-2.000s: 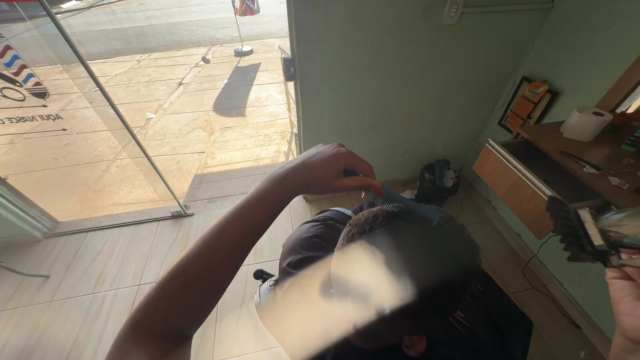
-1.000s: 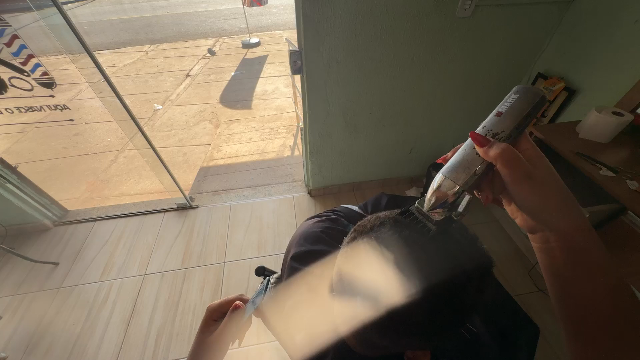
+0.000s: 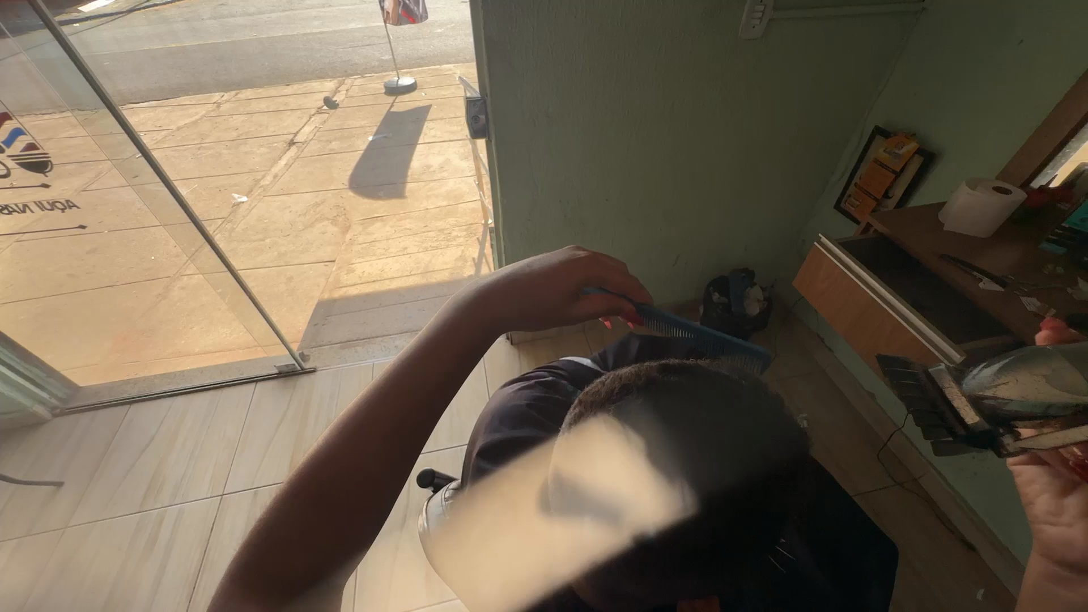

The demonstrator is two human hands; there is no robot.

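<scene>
My left hand (image 3: 569,289) holds a blue comb (image 3: 701,336) by its thin handle; the toothed part lies at the far edge of a seated person's short dark hair (image 3: 697,387). At the right edge my right hand (image 3: 1054,501) grips a silver hair clipper (image 3: 1033,382) with a dark guard comb (image 3: 935,404) on its end. The clipper is apart from the head, to its right. A pale blurred patch covers part of the head and shoulder.
An open wooden drawer (image 3: 875,310) juts from the counter at right, which bears a paper roll (image 3: 982,206). A black bin bag (image 3: 735,302) stands by the wall. A glass door (image 3: 170,195) is at left. A cord (image 3: 892,442) runs near the right wall.
My right hand and the clipper have moved right, away from the head. My left hand has risen from the lower left to the far side of the head with the comb.
</scene>
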